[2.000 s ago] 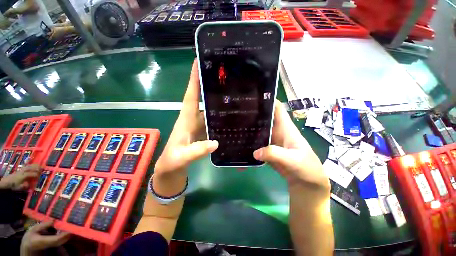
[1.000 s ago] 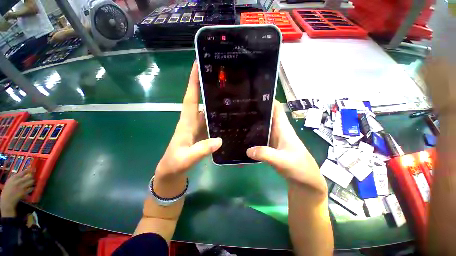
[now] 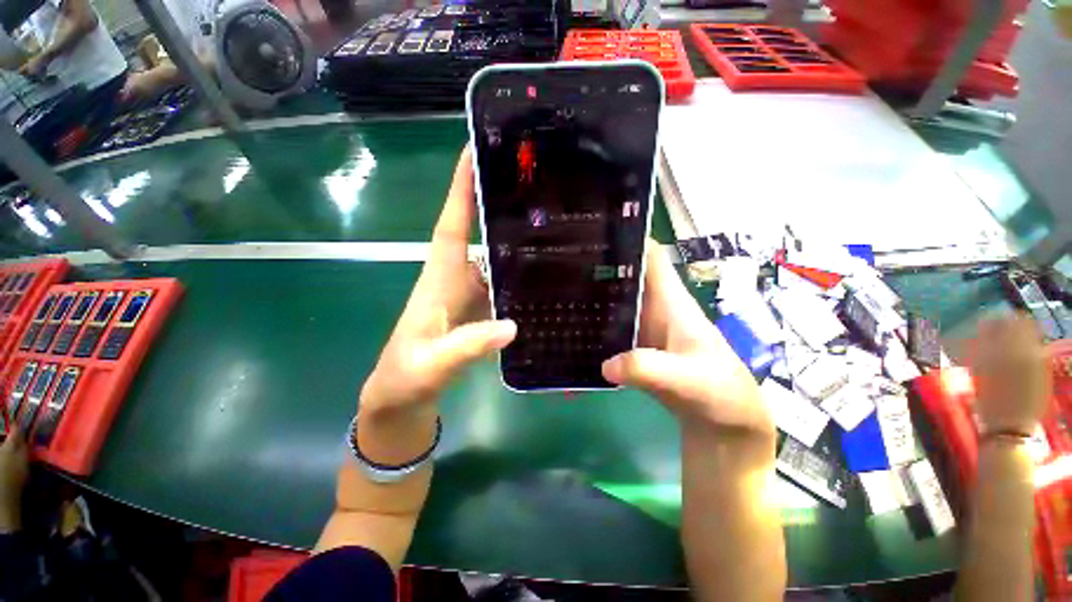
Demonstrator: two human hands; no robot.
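Note:
A large smartphone [image 3: 567, 223] with a pale edge is held upright in both hands at the centre, its dark screen facing me and showing a message list and a keyboard. My left hand [image 3: 429, 353] grips its left side, with the thumb on the lower left of the screen and a bracelet on the wrist. My right hand [image 3: 688, 365] grips its right side, with the thumb at the lower right of the screen. The fingers behind the phone are mostly hidden.
Loose batteries [image 3: 823, 365] lie in a pile at right, beside a white board [image 3: 811, 165]. Another person's hand [image 3: 1005, 376] is over a red tray at far right. A phone tray [image 3: 88, 406] is at left near another hand. Black trays [image 3: 441, 59] and a fan [image 3: 261, 53] stand beyond.
The left phone tray has moved left since the first frame. Another person's arm has come in at right, and the battery pile has shifted. My hands hold the smartphone almost unchanged; its screen content has moved up.

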